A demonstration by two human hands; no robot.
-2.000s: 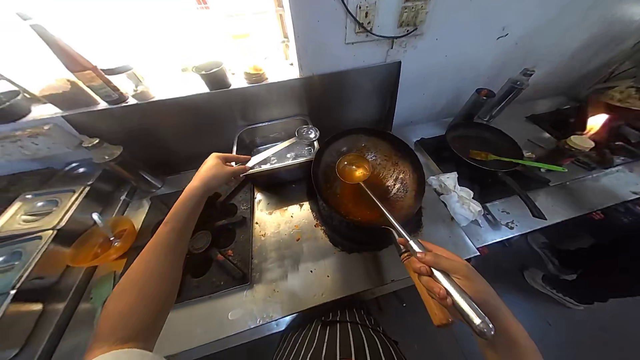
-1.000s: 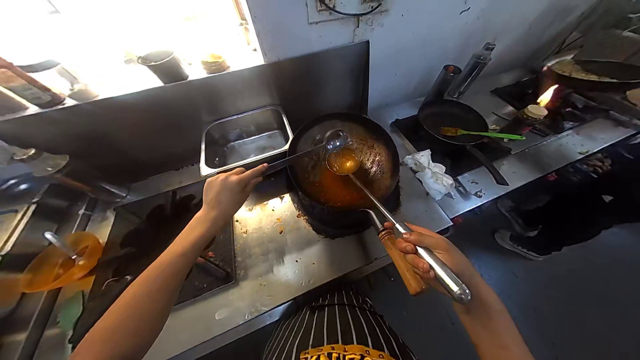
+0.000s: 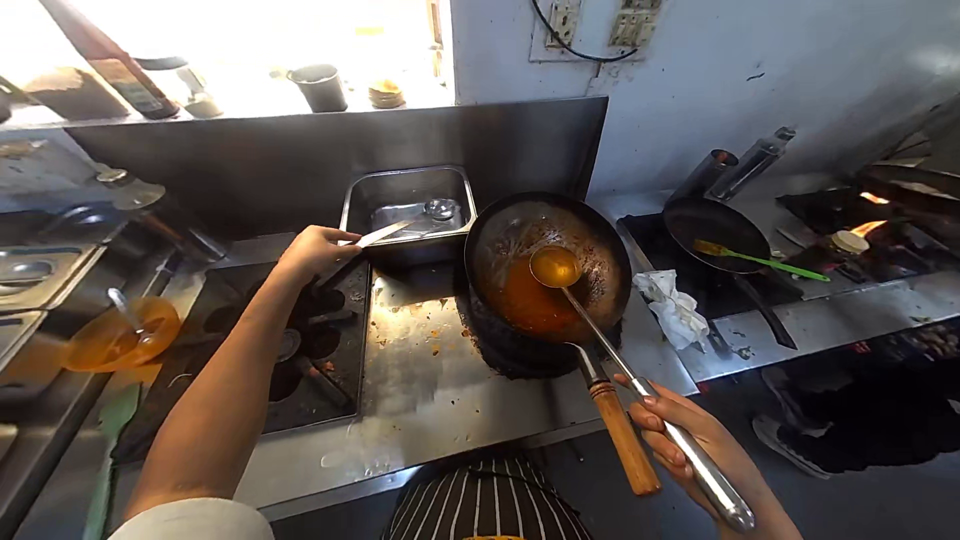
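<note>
My left hand (image 3: 319, 253) grips the handle of a small metal ladle (image 3: 440, 209), whose bowl is inside a rectangular steel container (image 3: 347, 217) holding clear liquid. In my right hand (image 3: 671, 427) is the thick handle of a long metal ladle (image 3: 556, 267). Its round bowl holds yellowish liquid and is over a dark wok (image 3: 600, 225) with reddish-orange sauce (image 3: 536, 304) in it. The wok's wooden handle (image 3: 622, 439) lies just left of my right hand.
A gas hob (image 3: 322, 390) lies under my left forearm, with an orange bowl (image 3: 165, 322) farther left. Crumpled white paper (image 3: 671, 311) is beside a black pan (image 3: 712, 225) with a green-handled brush (image 3: 787, 268). Flames (image 3: 868, 228) burn at right; a person's shoe (image 3: 787, 450) is on the floor.
One second ago the small ladle's bowl was over the wok, beside the large ladle; my left hand has moved it back to the steel container. My right hand still holds the large ladle over the wok.
</note>
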